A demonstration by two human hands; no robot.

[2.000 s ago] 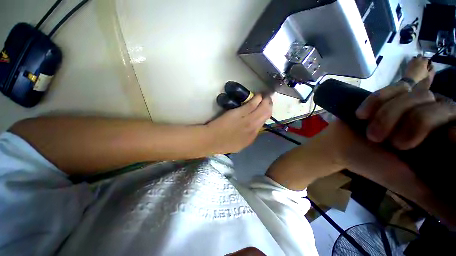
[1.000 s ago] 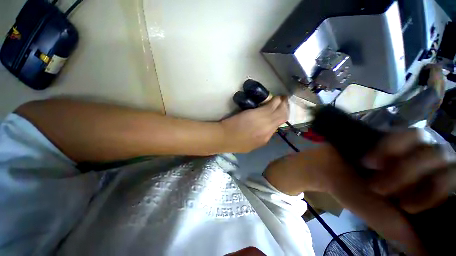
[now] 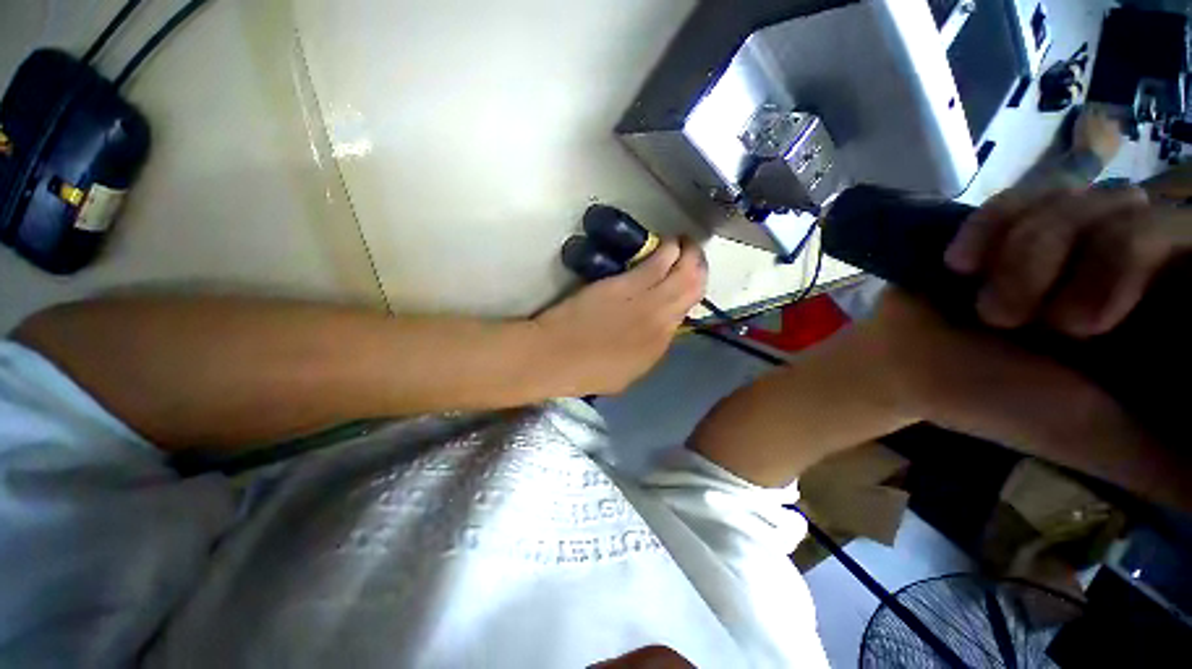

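My left hand (image 3: 628,318) rests at the bench's front edge, closed on a black plastic housing (image 3: 612,238) with a cream-yellow band. Two dark rounded ends of the housing show past my fingers. My right hand (image 3: 1065,255) is wrapped around a thick black electric screwdriver (image 3: 895,233). Its nose points left, at the front mechanism of the silver-grey screw feeder (image 3: 850,105). The thin bit is hard to make out, and I cannot tell whether it touches the feeder.
Another black unit (image 3: 76,163) with two cables lies on the cream bench (image 3: 458,118) at the left. A red object (image 3: 800,323), cartons (image 3: 856,497) and a fan (image 3: 967,625) are below the bench edge. Another person's hand (image 3: 1098,135) is at the far right.
From one second ago, the screwdriver has moved up and is at the feeder's front again. The whole view has shifted, with the bench things now further left. My left hand still holds the housing.
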